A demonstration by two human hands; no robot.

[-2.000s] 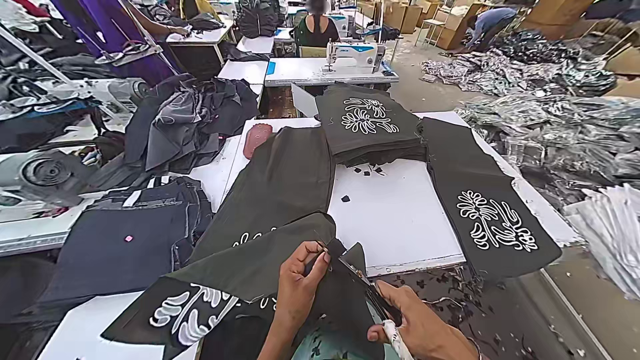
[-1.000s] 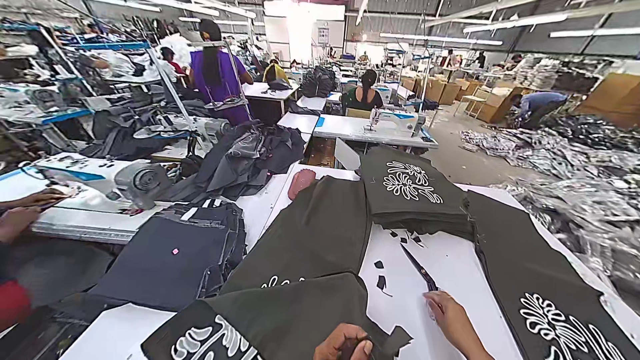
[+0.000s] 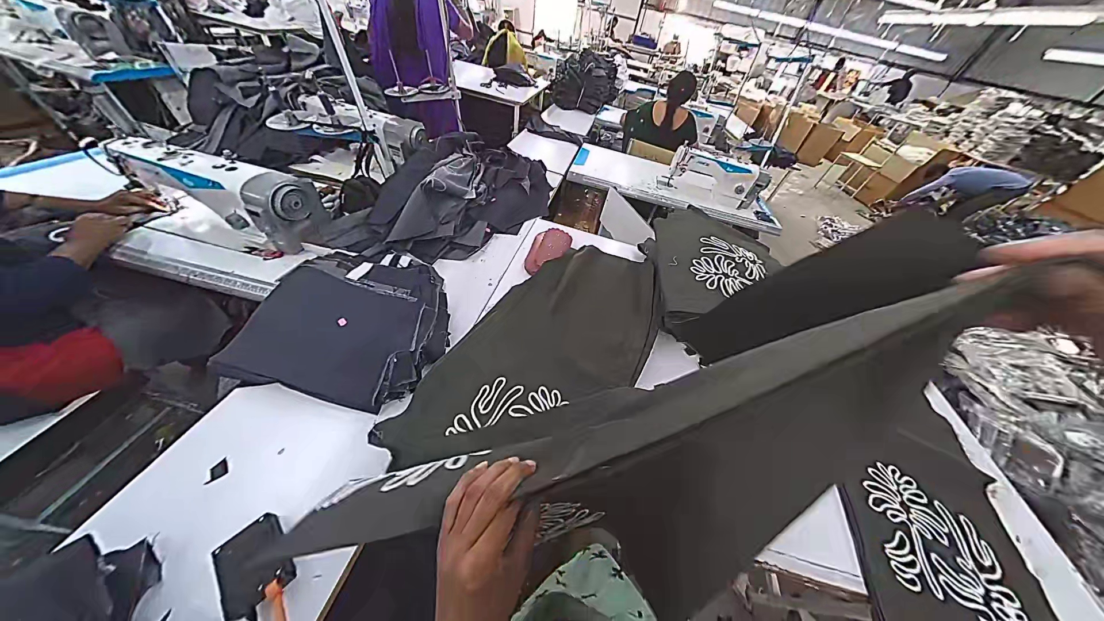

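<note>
A dark olive fabric panel (image 3: pixel 742 431) with white corded embroidery stretches between my hands across the lower view. At bottom centre, my left hand (image 3: pixel 487 535) grips its lower edge. Raised at the right edge and blurred, my right hand (image 3: pixel 1048 280) holds the other end. Behind the stretched cloth lies another olive panel (image 3: pixel 552 336) with white looped stitching. A folded stack of embroidered pieces (image 3: pixel 711 267) sits farther back, partly covered. Another embroidered panel (image 3: pixel 940 543) rests at lower right. The scissors seen earlier cannot be made out.
Navy folded fabric (image 3: pixel 323 332) lies left of the olive panels. A pinkish-red oval object (image 3: pixel 548 250) is on the white table (image 3: pixel 216 444). A co-worker's hands (image 3: pixel 103 220) are at a sewing machine (image 3: pixel 224 190) on the left. Plastic-wrapped bundles (image 3: pixel 1035 414) lie at right.
The scissors by my right hand are no longer visible. My right hand has risen to the right edge with cloth in it, and the panel is now stretched between both hands.
</note>
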